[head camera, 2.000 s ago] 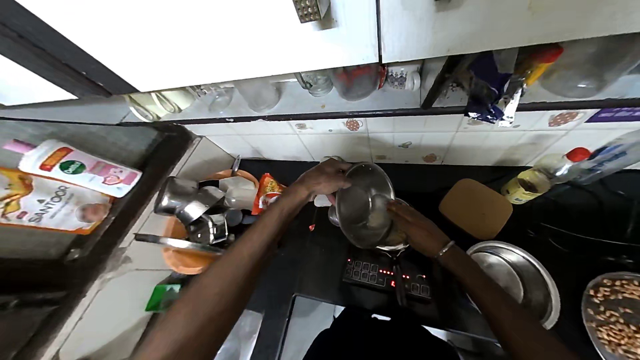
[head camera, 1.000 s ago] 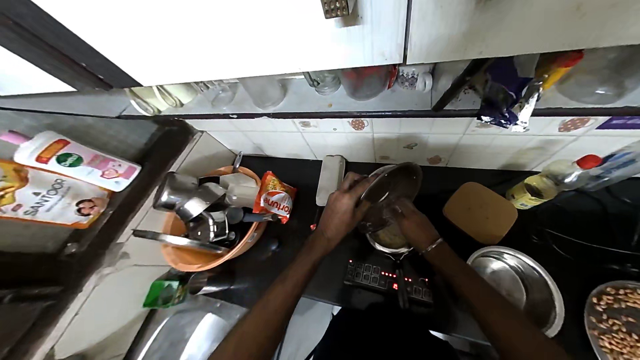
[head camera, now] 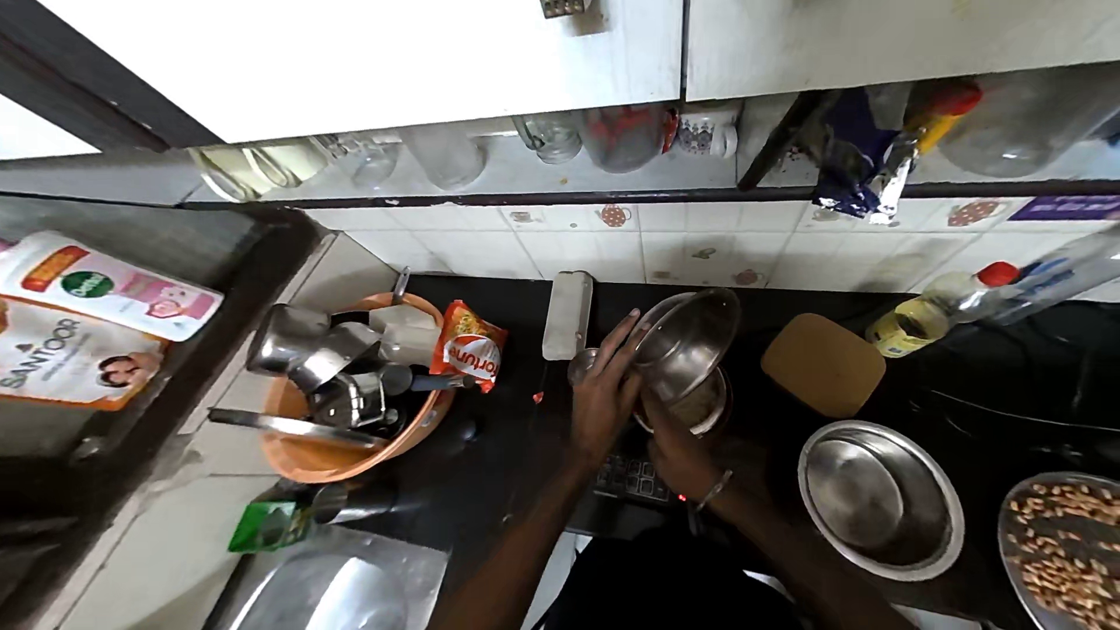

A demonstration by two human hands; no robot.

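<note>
My left hand (head camera: 604,394) is on the left side of a steel bowl (head camera: 691,337), its fingers spread against the metal. The bowl is tilted over a small pan (head camera: 707,409) that holds pale brown contents. With its fingers at the bowl's lower side, my right hand (head camera: 682,455) bears a bracelet on the wrist; how far its fingers close on the rim is hidden. The pan stands on an induction cooktop (head camera: 632,477) with a lit red light. Beside my left fingers is a small steel cup (head camera: 582,366), partly hidden.
An orange tub (head camera: 306,459) of steel utensils, an orange packet (head camera: 471,348) and a grey-white block (head camera: 567,319) are to the left. To the right are a brown square board (head camera: 822,366), a steel basin (head camera: 949,525), a plate of nuts (head camera: 1063,551) and a bottle (head camera: 910,324). A shelf (head camera: 525,188) runs above.
The bowl, earlier upright and facing the camera between both hands, is now tilted over the pan. My left hand has shifted down along its side, and more of the pan's contents shows.
</note>
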